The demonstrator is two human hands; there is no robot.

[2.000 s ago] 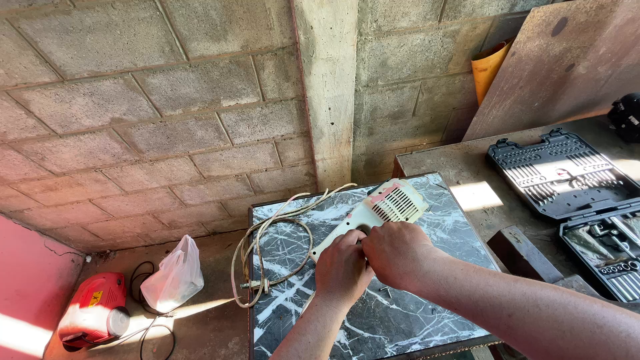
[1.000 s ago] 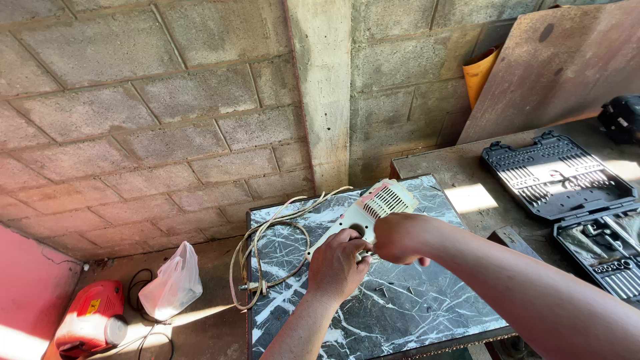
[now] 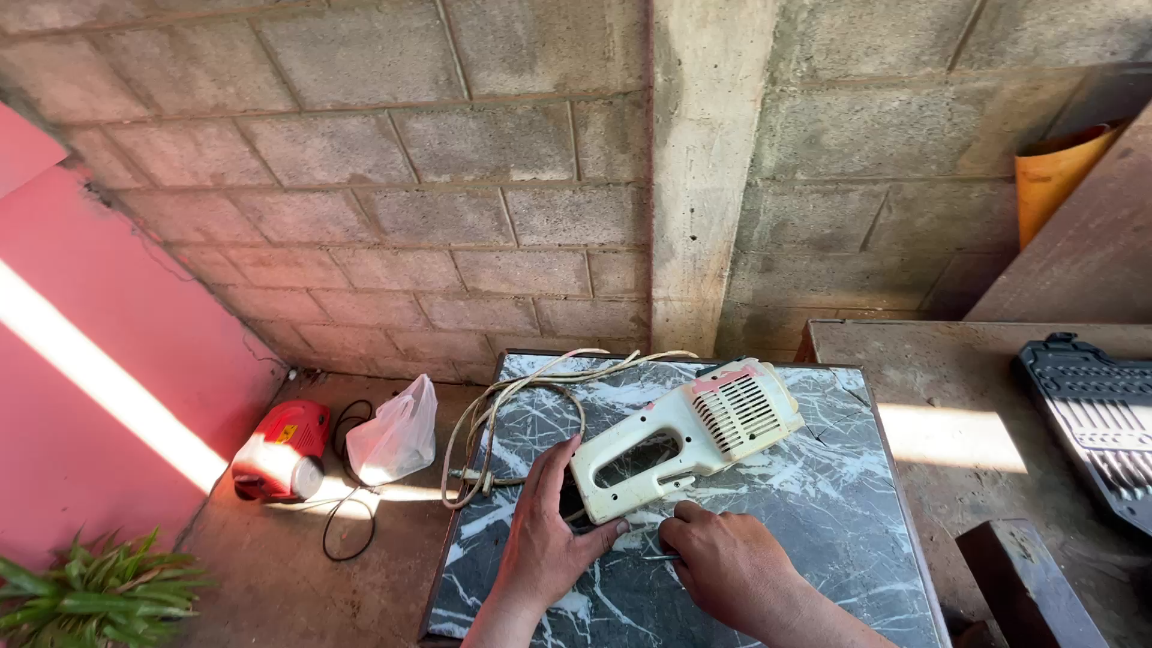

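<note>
A corded power tool with a white plastic housing [image 3: 666, 432], a loop handle and a slotted vent lies on its side on a marble-patterned tabletop [image 3: 810, 558]. My left hand [image 3: 553, 522] holds the handle end between thumb and fingers. Just below the handle, my right hand [image 3: 724, 558] is closed around a thin metal tool [image 3: 661, 557]; its tip shows at the left of the fist, and the rest is hidden. A pale power cord [image 3: 490, 414] lies looped at the table's back left and hangs over the edge.
On the floor at left are a red machine [image 3: 283, 450], a plastic bag [image 3: 396, 436] and a potted plant [image 3: 99, 585]. A workbench [image 3: 945, 387] at right carries an open socket set case [image 3: 1093, 423] near a dark metal bar [image 3: 1026, 585]. A block wall [image 3: 522, 207] stands behind.
My right hand has drawn back from the housing toward the table's front, and my left hand has shifted to the handle's end. The view has turned left.
</note>
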